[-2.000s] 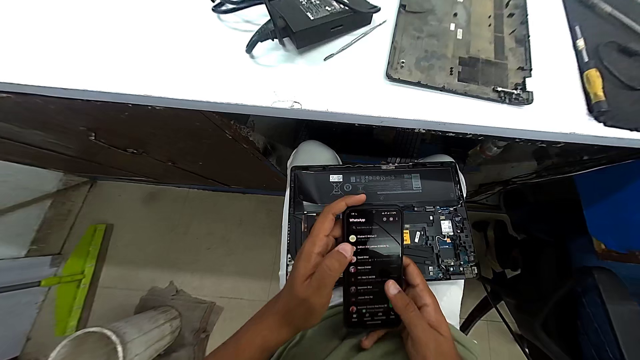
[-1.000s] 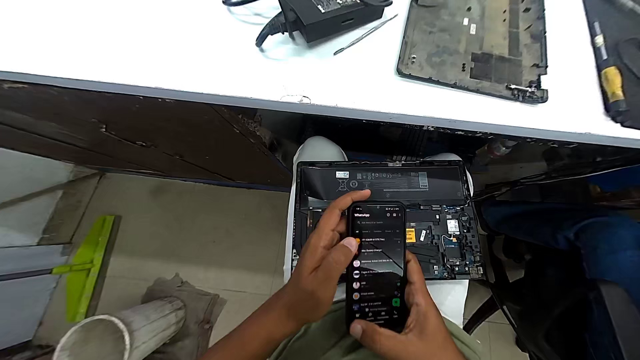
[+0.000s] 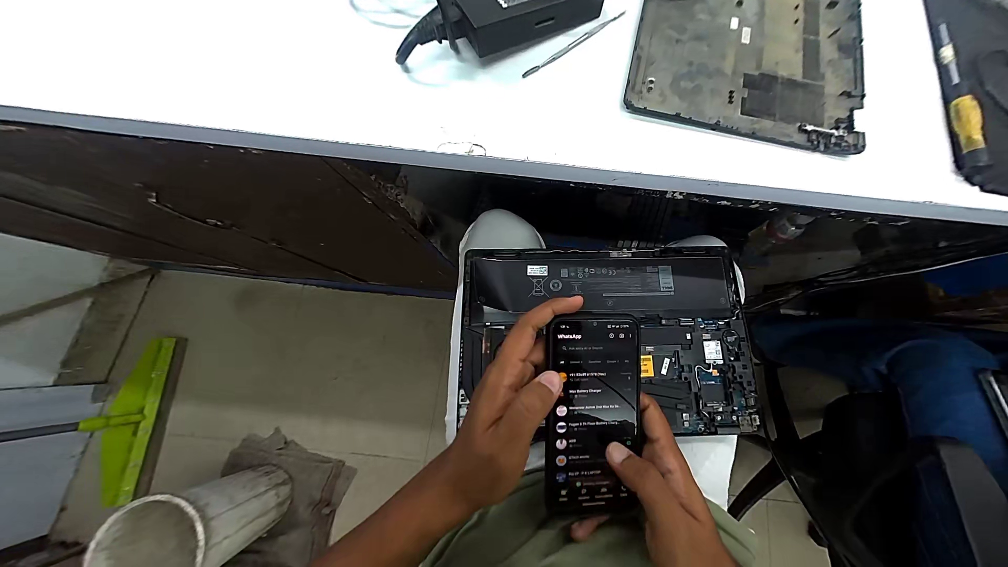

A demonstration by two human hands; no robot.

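Observation:
A black smartphone point(image 3: 594, 417) with a chat list on its lit screen is held upright between both hands. My left hand point(image 3: 504, 402) grips its left edge, thumb at the screen's side and index finger along the top corner. My right hand point(image 3: 665, 480) holds the lower right part, its thumb over the lower screen. Under and beyond the phone, an opened laptop base point(image 3: 709, 378) lies across my lap, showing its circuit board and a long black battery point(image 3: 598, 283). The phone and hands hide part of its middle.
On the white table point(image 3: 315, 94) lie a black power adapter point(image 3: 528, 24), a thin metal tool point(image 3: 573, 44), a laptop bottom cover point(image 3: 748, 71) and a yellow-handled screwdriver point(image 3: 967, 122). A green floor squeegee point(image 3: 138, 421) and a pipe point(image 3: 197, 512) are at left; a person's jeans-clad leg point(image 3: 874, 362) is at right.
My right thumb has moved up from the phone's bottom edge to the lower right of the screen since a second ago. The list on the screen has changed. Both hands still hold the phone.

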